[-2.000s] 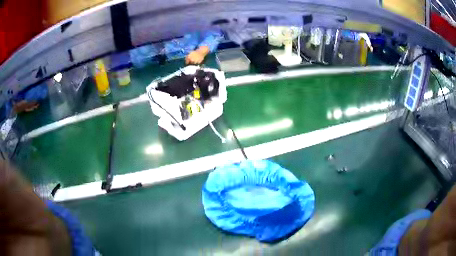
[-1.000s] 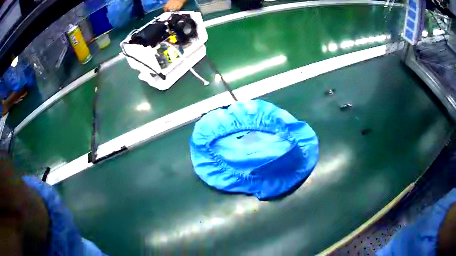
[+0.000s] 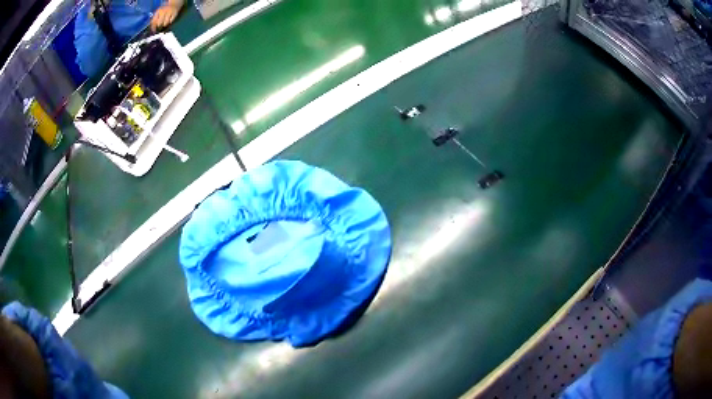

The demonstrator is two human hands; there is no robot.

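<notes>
A light-blue gathered work cap (image 3: 355, 241) lies on the green bench mat in front of me, its elastic opening facing up. An open white unit (image 3: 181, 109) with black and yellow parts inside sits on the green conveyor belt at the upper left. A short pale lead sticks out from its lower side. My left hand (image 3: 17, 362) is at the lower left edge and my right hand (image 3: 696, 343) at the lower right edge. Both are dark, blurred and cut off beyond blue cuffs; the fingers are hidden. Neither hand touches the cap or the unit.
Several small dark pieces (image 3: 445, 137) lie on the mat beyond the cap. A white rail (image 3: 312, 100) separates mat and belt. A yellow bottle (image 3: 43, 123) stands at the left. Another person's hand (image 3: 166, 14) is behind the unit. Perforated metal (image 3: 574, 351) lies below the bench edge.
The view has turned right and tilted down, so cap and unit appear further left. The unit has not visibly moved along the belt. Both hands stay at the edges.
</notes>
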